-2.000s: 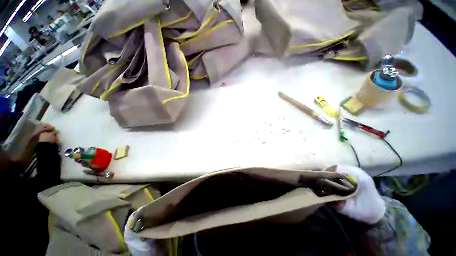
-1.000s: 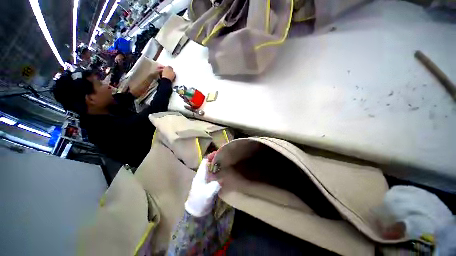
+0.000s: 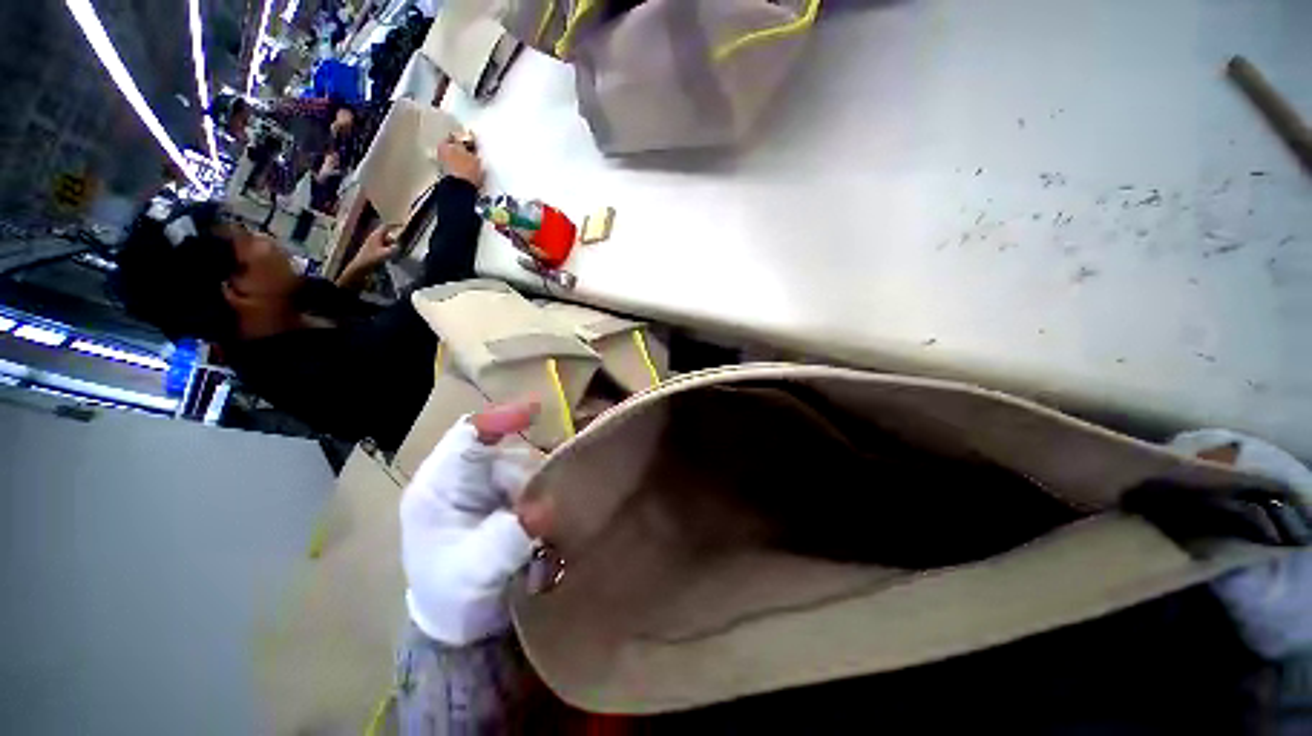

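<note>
A taupe-beige bag body [image 3: 720,633] lies across my lap at the table's front edge, its mouth wide open towards me and its inside dark. My left hand [image 3: 468,532], in a white glove with bare fingertips, is at the left end of the mouth, beside a small metal ring [image 3: 545,569]. Its thumb stands apart and its fingers touch the bag's edge. My right hand [image 3: 1266,467], white gloved, holds the right end of the mouth. It is partly cut off by the picture's edge and partly hidden by the bag.
A person [image 3: 331,338] in dark clothes handles another bag at left. A red container with tools [image 3: 553,235] and a small yellow-tan block [image 3: 599,224] stand on the white table [image 3: 863,245]. More bags [image 3: 691,72] lie behind and at left. A brown stick [image 3: 1269,108] lies upper right.
The view has turned left. The bag mouth now faces me more and looks larger. My left hand has its thumb lifted off the edge. The other person's hands have moved apart.
</note>
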